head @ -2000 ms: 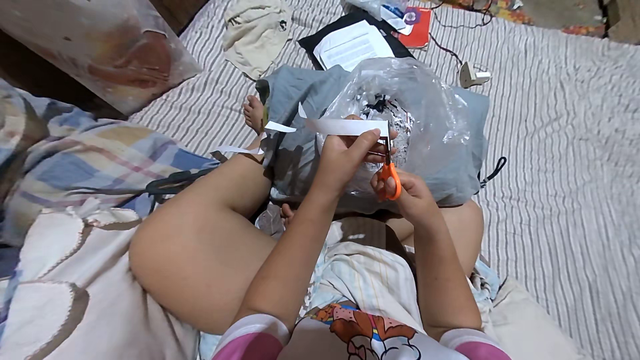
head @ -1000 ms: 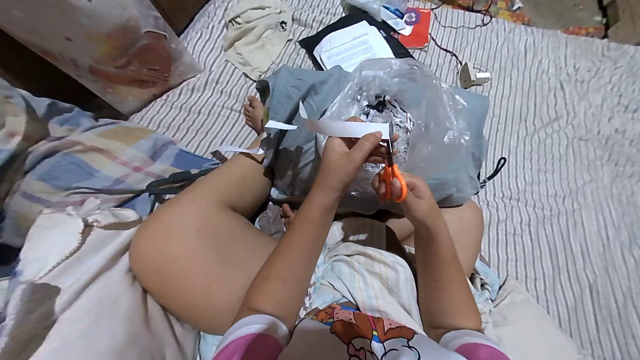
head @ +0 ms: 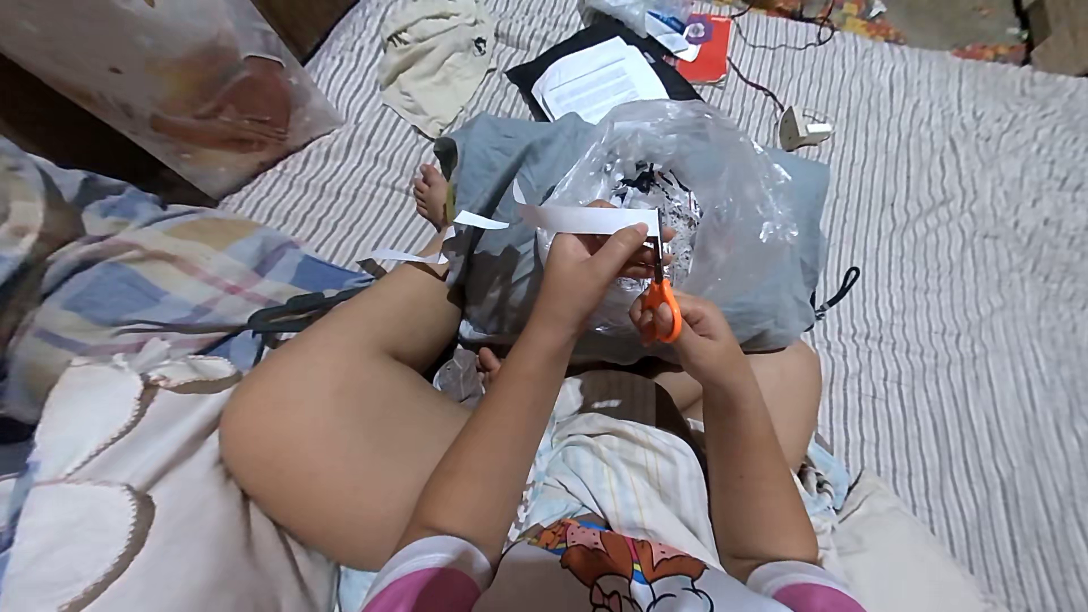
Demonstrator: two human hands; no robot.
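Observation:
My left hand [head: 595, 263] pinches a white paper strip [head: 586, 219] near its right end, thumb on top. Orange-handled scissors [head: 662, 310] are in my right hand [head: 693, 331], with fingers through the handles. Their blades point away from me and lie at the strip's right end; they look nearly closed. Below and behind both hands, a clear plastic bag [head: 739, 195] holds small cut paper pieces [head: 676, 208]. The bag rests on a grey cloth-covered object [head: 510, 297], perhaps a pillow, across my legs.
Loose paper strips [head: 481, 221] lie left of the bag. Farther off on the striped sheet [head: 935, 255] are printed papers [head: 599, 81] on a black pouch, a red booklet [head: 707, 51], a white plug adapter [head: 803, 129] with a cord, and a beige cloth [head: 433, 64].
The scissors' handles, spread wider one second ago, now look closer together. My left hand stays in nearly the same place with the strip.

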